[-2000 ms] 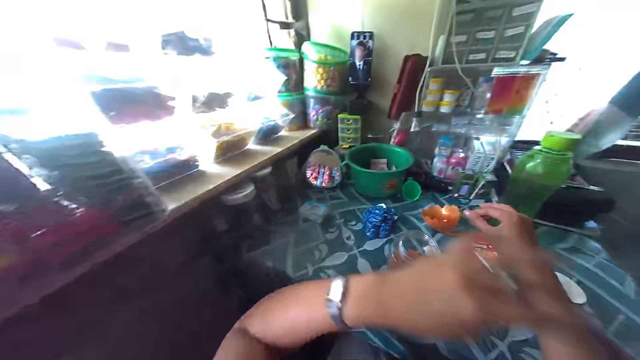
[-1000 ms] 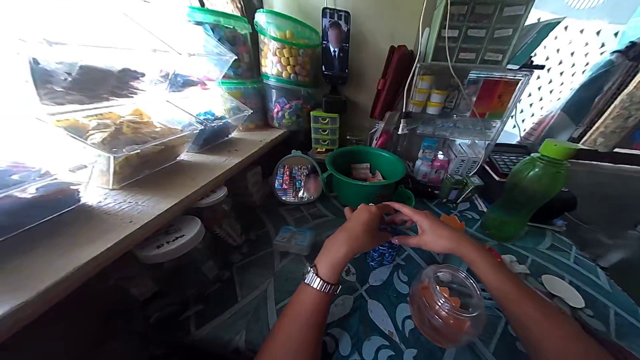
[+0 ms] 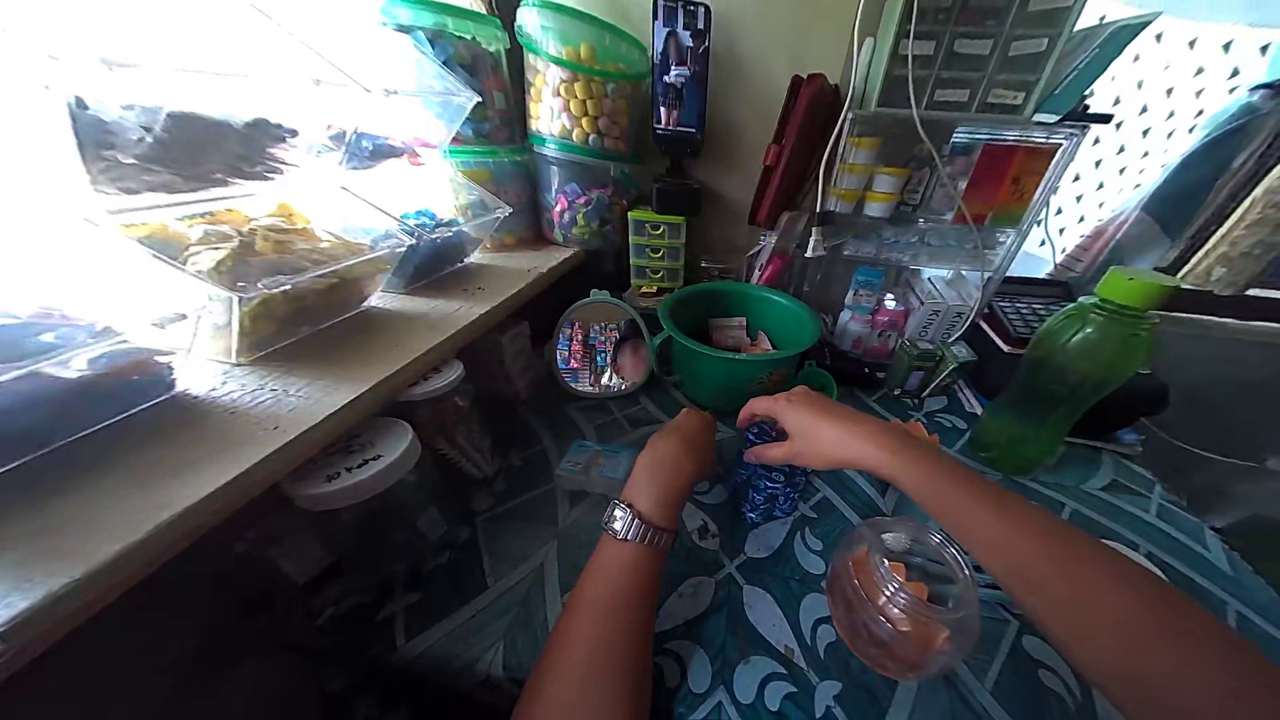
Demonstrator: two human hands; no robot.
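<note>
My right hand (image 3: 815,428) reaches in from the right, its fingers bent over the top of a blue patterned bundle (image 3: 772,485) on the table. Just left of the bundle, my left hand (image 3: 685,445) is curled with its fingertips hidden, so what it holds cannot be told; a metal watch is on that wrist. Behind both hands is a green plastic bowl (image 3: 690,348) with papers inside. A clear plastic jar (image 3: 900,610) holding orange pieces lies tilted near my right forearm. Orange pieces (image 3: 915,432) also show beyond that forearm.
A round mirror (image 3: 601,350) and a small pale blue box (image 3: 597,462) are left of the bowl. A green bottle (image 3: 1075,370) stands at the right. White-lidded jars (image 3: 355,465) sit below the ledge (image 3: 430,325), which carries clear bins. A phone (image 3: 682,75) stands behind the bowl.
My hands, close together one second ago, are now apart on either side of the blue bundle's top. Two seconds ago they were at the right, near the jar. The jar has come into clearer view.
</note>
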